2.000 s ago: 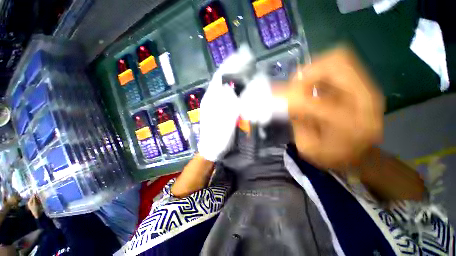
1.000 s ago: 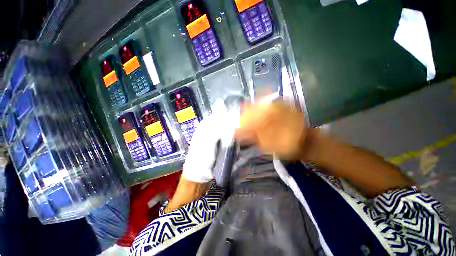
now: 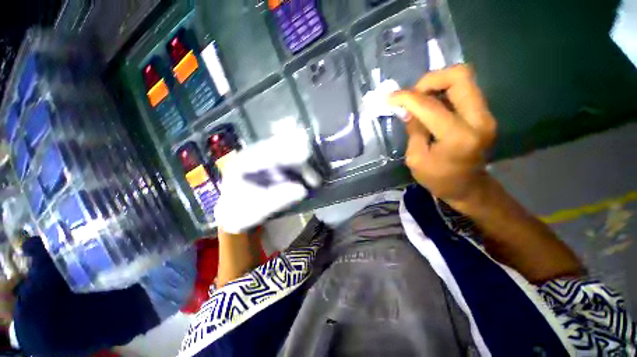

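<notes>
The clear tray (image 3: 370, 167) lies on the green mat. Two grey phones lie back up in its near row, one in the middle (image 3: 335, 90) and one further right (image 3: 399, 52). My left hand (image 3: 262, 185), in a white glove, is blurred over the near row, closed around a dark phone (image 3: 274, 177) that is mostly hidden by the fingers. My bare right hand (image 3: 450, 129) pinches a white wipe (image 3: 381, 101) over the two right phones.
Other phones with orange bands stay in the tray: teal ones (image 3: 190, 73) at far left, a purple one (image 3: 299, 24) at top. Stacked filled trays (image 3: 91, 167) stand at left, with a person in dark clothing (image 3: 77, 300) below. A white piece (image 3: 625, 31) lies at upper right.
A grey phone now lies back up in the near-row pocket that was bare. The third near-row phone has left its pocket. My hands have moved apart, left hand leftward, right hand up and right.
</notes>
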